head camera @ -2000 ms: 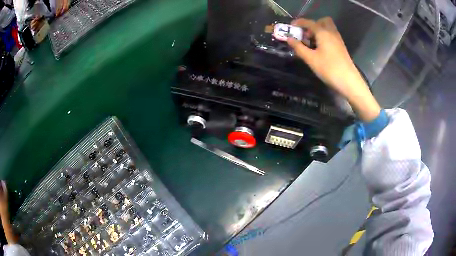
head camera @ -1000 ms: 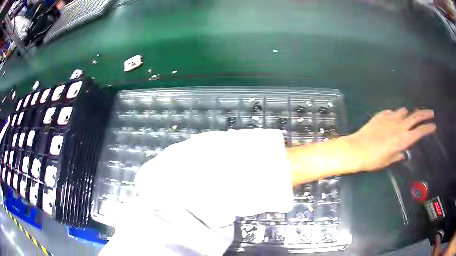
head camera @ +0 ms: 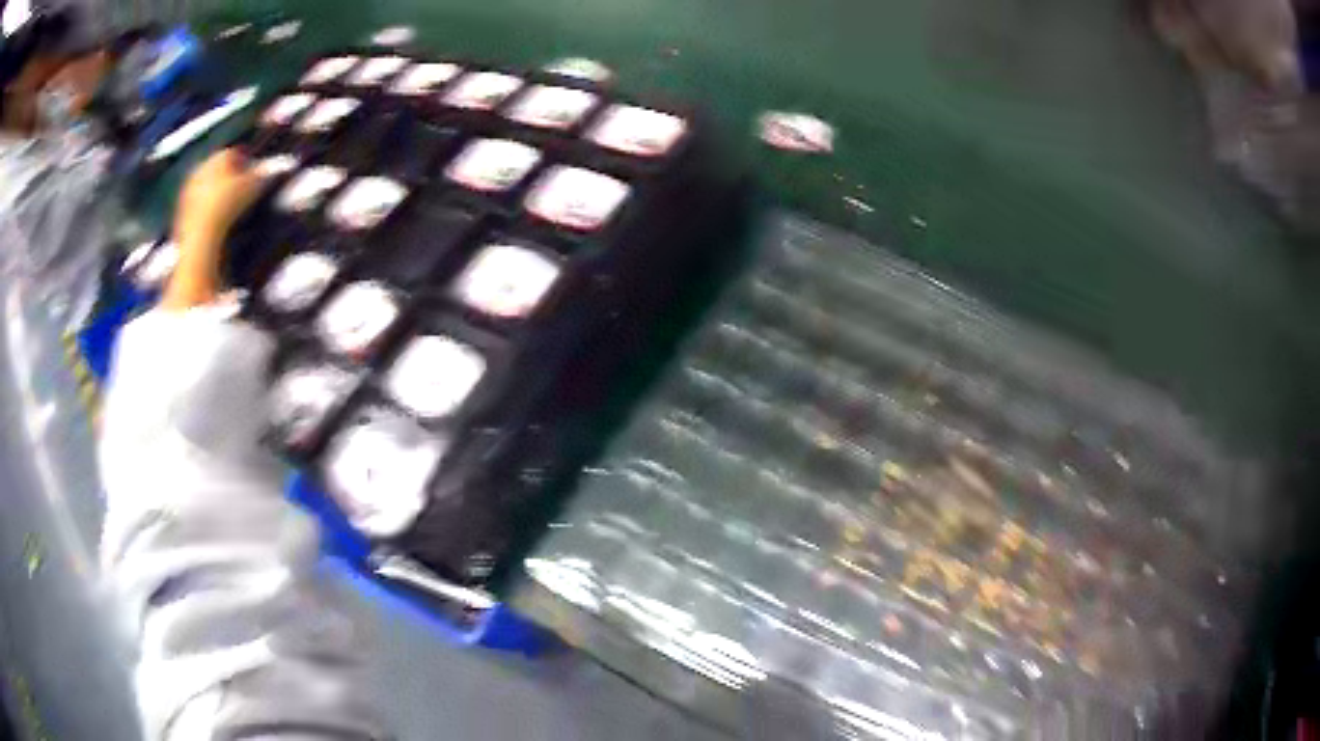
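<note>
Black stacked trays (head camera: 608, 290) stand at the left and centre, with a white housing (head camera: 510, 280) in many of their pockets; some pockets are empty. My left hand (head camera: 210, 217) is at the far left edge of the trays, close to the white housings there. It is small and blurred, so whether its fingers hold a housing cannot be told. My right hand is not in view.
A clear blister tray (head camera: 695, 500) lies right of the black trays, with blurred yellow parts (head camera: 984, 557) in it. Blue crate (head camera: 500, 631) below the black trays. A loose white housing (head camera: 796, 132) lies on the green mat. Another person's sleeve (head camera: 58, 203) shows upper left.
The view has swung left to the black trays. My left hand has moved from beside the red button to the trays' far left side. The button and digital display have left the view.
</note>
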